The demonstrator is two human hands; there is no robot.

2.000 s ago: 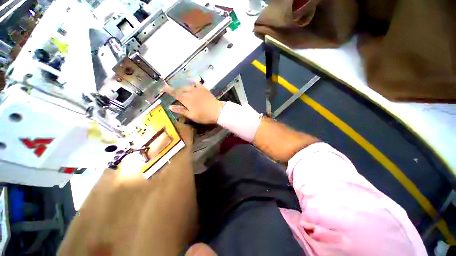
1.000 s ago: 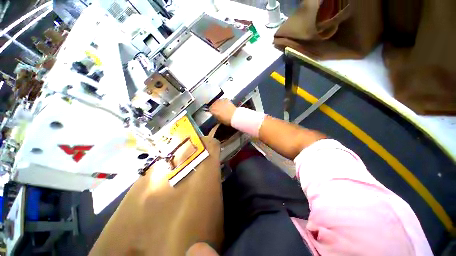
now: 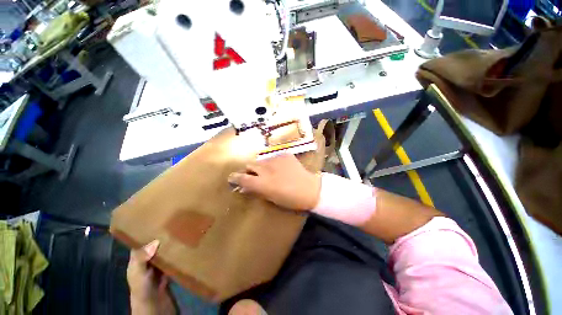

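The tan-brown bag body point(image 3: 246, 246) slopes from the machine head towards me. A darker reddish-brown patch point(image 3: 190, 227) shows on it at lower left. My left hand point(image 3: 148, 280) grips its lower-left edge, thumb on top. My right hand point(image 3: 280, 181) lies over the upper part, fingers curled near its surface; whether they pinch anything is unclear. The yellow template point(image 3: 286, 146) with its window and white front strip lies on the bag's far end, just beyond my right hand. The white sewing machine head point(image 3: 206, 67) with a red logo stands behind; its needle area is too small to make out.
Reddish-brown patches point(image 3: 368, 28) lie on the machine table point(image 3: 185, 136) at the back right. Brown bags point(image 3: 493, 86) sit on the side table point(image 3: 493, 144) at right. A yellow floor line point(image 3: 400, 154) runs between. Greenish-yellow cloth point(image 3: 21, 264) is at lower left.
The view has swung left. My right hand has moved from the table edge beside the template onto the bag. My left hand has come into view gripping the bag, whose near part is now raised and spread.
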